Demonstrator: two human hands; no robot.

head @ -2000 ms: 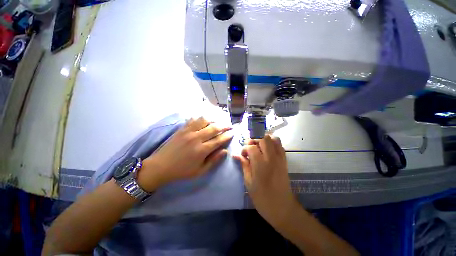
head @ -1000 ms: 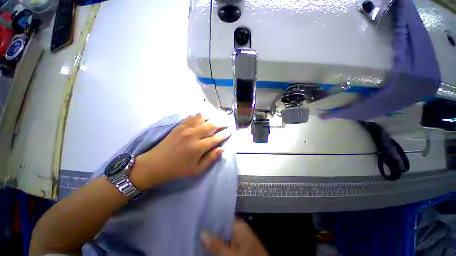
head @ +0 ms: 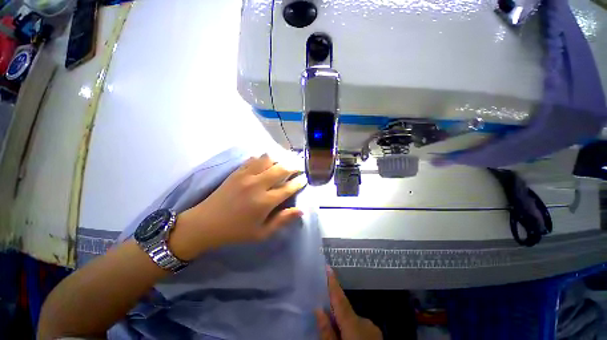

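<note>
A light blue-grey garment piece lies on the table left of the needle area and hangs over the front edge. My left hand, with a metal watch on the wrist, lies flat on it, fingertips close to the presser foot area, which is washed out by glare. My right hand is low at the bottom, below the table edge, with fingers at the cloth's right edge. It is partly hidden and cut off by the frame. The white sewing machine head stands above.
Black-handled scissors lie right of the needle. A purple cloth strip hangs on the machine head. A ruler strip runs along the front edge. A phone lies at the upper left. Blue-grey cloth shows at the lower right.
My right hand has moved from beside the needle down to the cloth's lower right edge. More garment now spreads over the table's front edge. My left hand has stayed nearly in place.
</note>
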